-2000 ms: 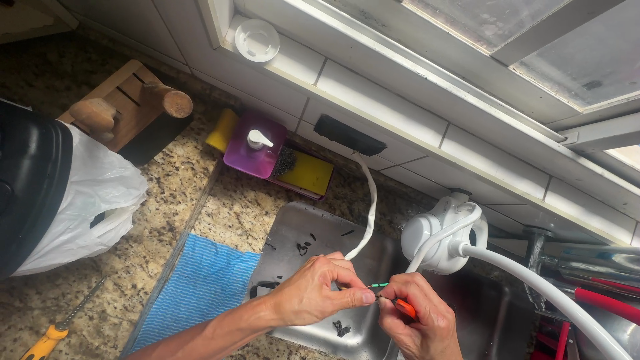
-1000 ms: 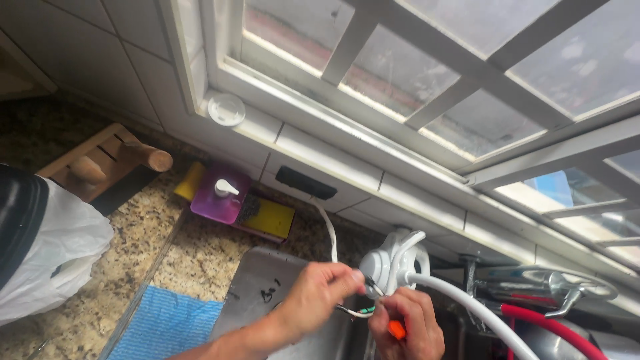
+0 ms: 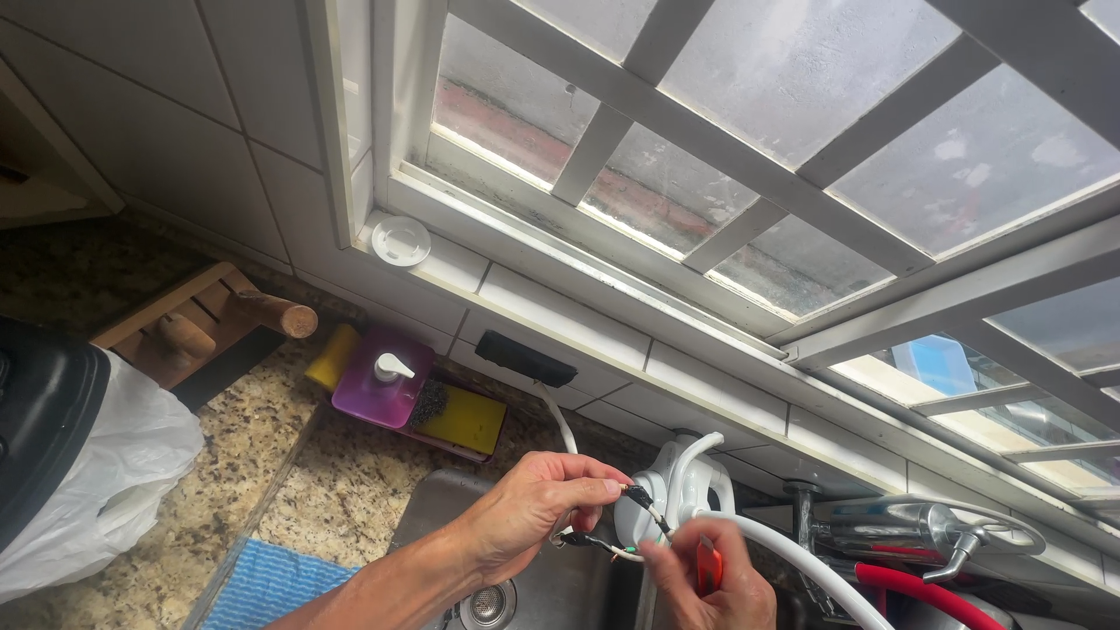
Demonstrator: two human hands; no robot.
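My left hand pinches the end of a wire beside black electrical tape wrapped on it. My right hand, slightly blurred, holds a tool with an orange handle and is at the other part of the wires. A second taped wire loops below, with a bit of green wire near it. Behind the hands a white electric faucet head with a white hose stands at the wall. A white cable comes down from a black plate on the tiles.
Below the hands lies a steel sink with a drain. A purple soap dispenser, a yellow sponge and a blue cloth are on the granite counter. At right are a chrome faucet fixture and a red tube.
The view has tilted up toward the window. Both hands stay at the wires; two black-taped wires now show between and below them.
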